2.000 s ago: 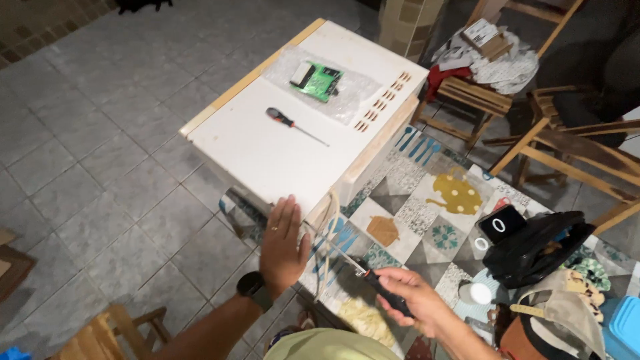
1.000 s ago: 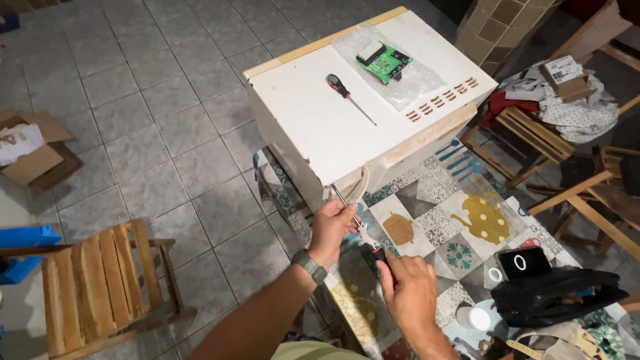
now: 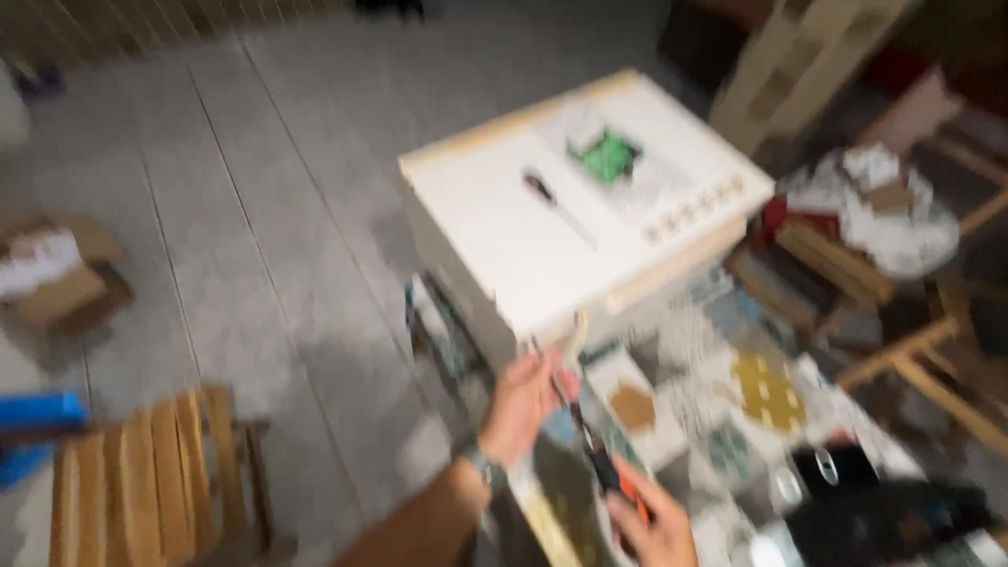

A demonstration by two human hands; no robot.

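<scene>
A white metal appliance housing [image 3: 488, 213] with a row of vent slots stands on a patterned tablecloth. Near its closest corner, my left hand [image 3: 531, 398] has its fingers around the metal shaft of a screwdriver. My right hand [image 3: 654, 512] grips that screwdriver's black and orange handle [image 3: 606, 472]. The tip is near the housing's corner, too blurred to tell whether it touches. A pale cable [image 3: 579, 335] hangs beside my left fingers. On top of the housing lie a second screwdriver [image 3: 539, 187] and a green circuit board [image 3: 610, 156] on clear bubble wrap.
A slatted wooden chair [image 3: 150, 472] stands at the lower left, with an open cardboard box [image 3: 71, 276] on the tiled floor beyond. A phone [image 3: 835, 468] and a black bag [image 3: 890, 520] lie on the tablecloth at right. Wooden chairs [image 3: 945, 386] stand beyond, one with cloth [image 3: 890, 220].
My left hand, flat on the housing's near edge two seconds ago, is now around the screwdriver's shaft. The right hand keeps hold of the handle. The view has shifted.
</scene>
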